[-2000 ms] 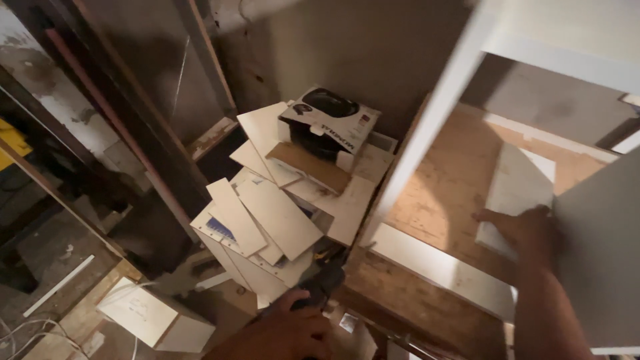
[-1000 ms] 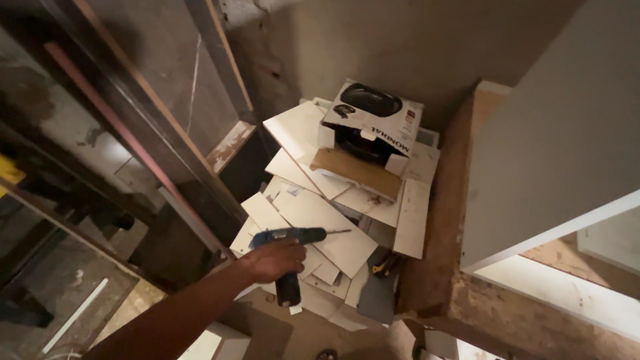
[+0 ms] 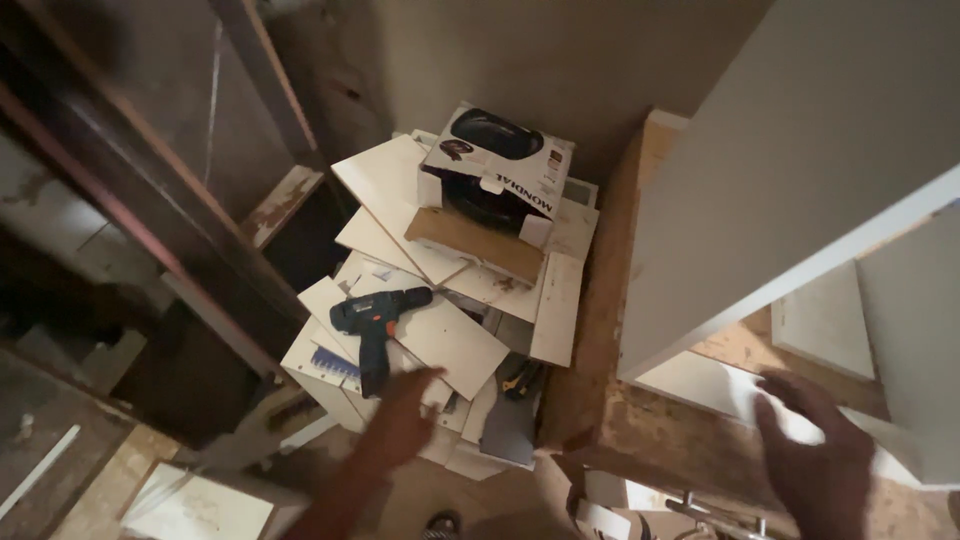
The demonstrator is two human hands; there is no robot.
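A dark cordless drill (image 3: 375,322) with orange details lies on a stack of white boards (image 3: 461,337). My left hand (image 3: 409,412) is just below the drill's handle, fingers spread, holding nothing that shows. At the lower right, my right hand (image 3: 814,450) has its thumb and fingers curved apart over a white strip (image 3: 701,386) on the wooden bench; whether it touches the strip cannot be told. An open Mondial carton (image 3: 502,161) with a dark item inside rests on the upper boards. A yellow and black tool (image 3: 519,381) lies at the stack's right side.
A large white panel (image 3: 712,187) stands on the wooden bench (image 3: 600,300) at right, with a smaller white board (image 3: 821,322) behind it. Dark metal beams (image 3: 157,172) slant along the left. A white block (image 3: 199,502) sits at lower left. A foot (image 3: 442,525) shows at the bottom.
My left hand has let go of the drill, which now rests on the boards. The long bit seen in its chuck one second ago no longer shows. My right hand has come back into view.
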